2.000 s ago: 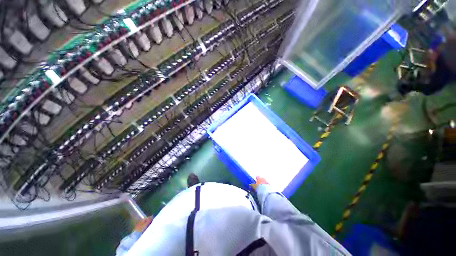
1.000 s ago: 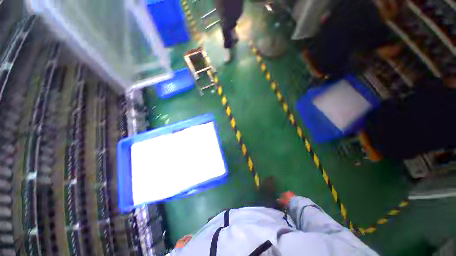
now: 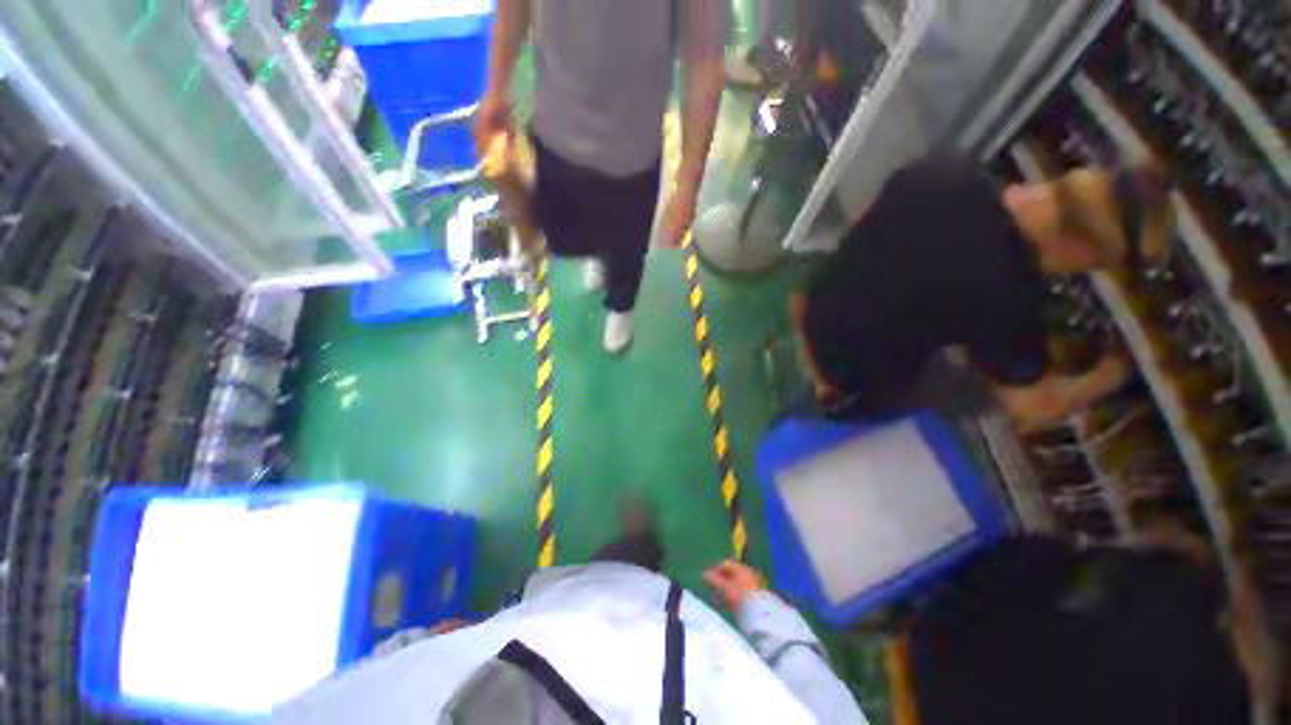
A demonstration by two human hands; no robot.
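A blue tote (image 3: pixel 428 555) stands at the lower left, with a bright white surface (image 3: pixel 234 609) inside its rim. My left hand (image 3: pixel 450 625) is a small sliver beside the tote's right side, mostly hidden by my sleeve; its fingers do not show, nor whether it touches the tote. My right hand (image 3: pixel 733 578) is small and blurred, out to the right of my body over the green floor. Its fingers look slightly apart, and nothing shows in it.
A person in a grey top (image 3: pixel 602 85) is in the aisle ahead, between yellow-black tapes (image 3: pixel 547 425). Two people in dark clothes (image 3: pixel 920 283) are at the right rack, beside another blue tote (image 3: pixel 800 567). Clear doors (image 3: pixel 128 128), a stool (image 3: pixel 489 262) and blue boxes are ahead left.
My view has turned from the left rack to the aisle. The white-lined tote now shows at the lower left. The person in grey shows much nearer. My right hand remains out at my side.
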